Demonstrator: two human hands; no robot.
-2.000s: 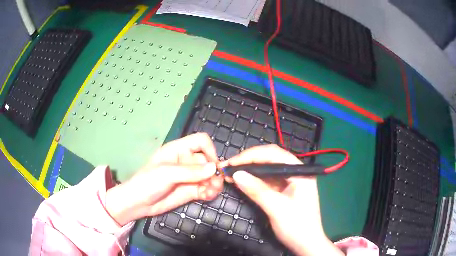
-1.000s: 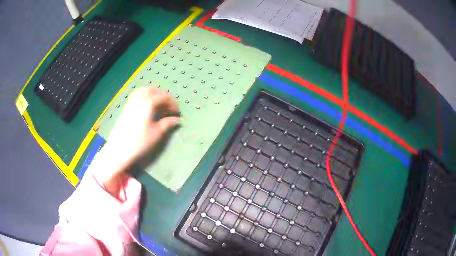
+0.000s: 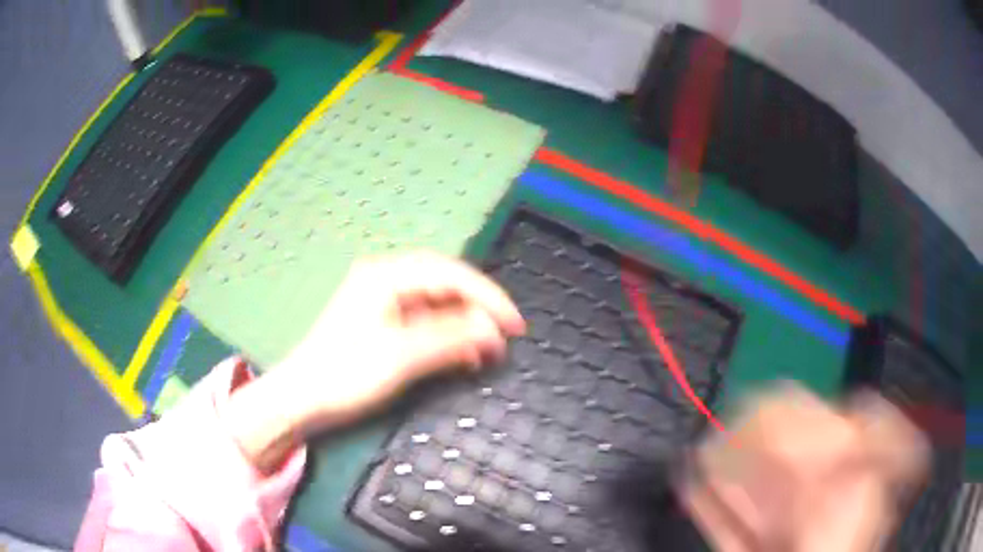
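Observation:
My left hand (image 3: 399, 334) is over the lower right of the green component sheet (image 3: 377, 140) and the left edge of the centre blister tray (image 3: 582, 356). Its fingers are curled with thumb and fingertips near each other; blur hides whether a small part is between them. My right hand (image 3: 808, 474) is a strong blur right of the centre tray, near the bottom. A dark blurred shape lies beside it over the tray; the pen tool cannot be made out clearly. The red air hose (image 3: 670, 361) runs blurred across the tray towards my right hand.
A black left tray (image 3: 156, 156) lies beyond the yellow tape (image 3: 253, 183). Papers (image 3: 539, 43) and the rear tray stack (image 3: 755, 129) are at the back. The right-hand tray stack (image 3: 911, 361) is partly behind my right hand. Red and blue tape cross behind the centre tray.
My left hand has moved right, from over the green sheet to the centre tray's edge. My right hand, out of view one second ago, shows again at the lower right. The view has shifted slightly.

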